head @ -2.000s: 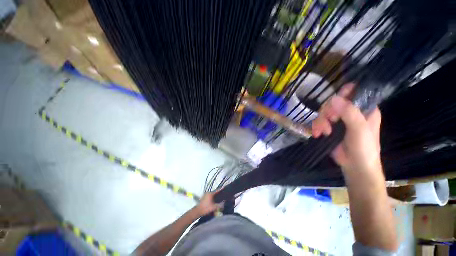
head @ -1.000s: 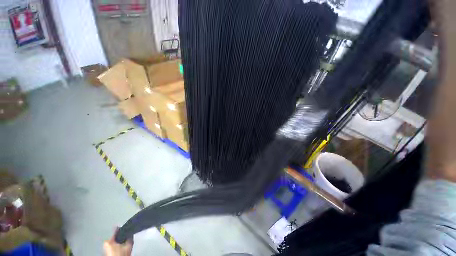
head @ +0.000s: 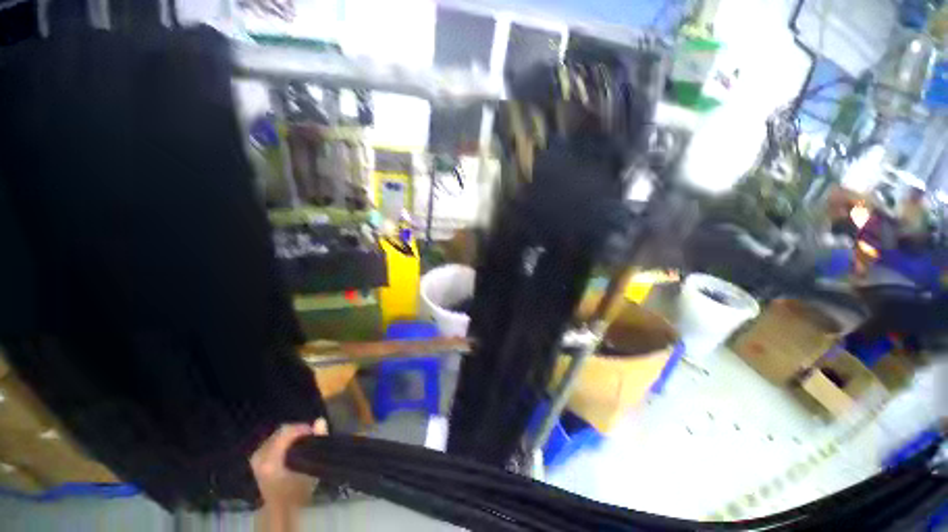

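Note:
My left hand (head: 279,464) is at the bottom, left of centre, closed around one end of a thick black cable bundle (head: 499,497). The bundle runs from my left hand to the right along the bottom and leaves at the lower right edge. My right hand is out of the picture. A dense curtain of black cables (head: 135,239) hangs at the left, just behind my left hand. Another hanging mass of black cables (head: 541,270) is near the centre. The view is blurred.
A metal rail (head: 364,75) crosses the top. Behind the cables are a blue stool (head: 407,376), a yellow machine part (head: 399,286) and a white bucket (head: 449,291). To the right are another white bucket (head: 715,312), a round brown container (head: 619,364) and cardboard boxes (head: 785,341).
The view has swung right. The bundle, earlier crossing up in front of the hanging cables, now stretches low to the right. My left hand still holds its end; my right arm has left the picture.

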